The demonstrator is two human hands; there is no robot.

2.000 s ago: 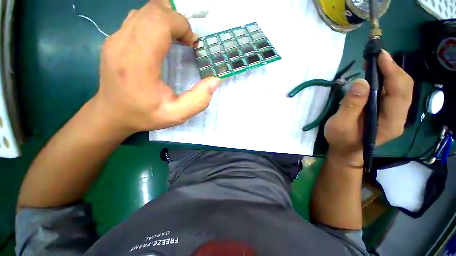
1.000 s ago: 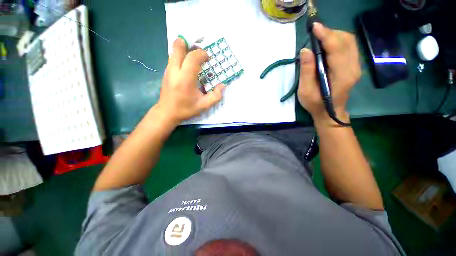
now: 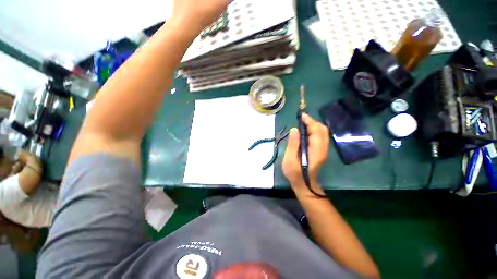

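Observation:
My right hand holds the soldering iron, black handle, brass collar, tip pointing away from me, right of the white mat. My left hand is raised at the top edge, over a stack of perforated trays; its fingers are cut off by the picture edge. A green PCB panel lies on the top tray just below the left hand; I cannot tell if they touch. The white work mat bears dark green diagonal cutters. A round yellowish tin stands at its far right corner.
A black phone and a white round lid lie to the right. Beyond are a black holder, a bottle of amber liquid, another perforated tray and a black tool box. Another person's arm shows at far left.
The left hand has moved from the mat up and away to the tray stack, and the PCB panel is off the mat. The view has shifted. The right hand still holds the iron.

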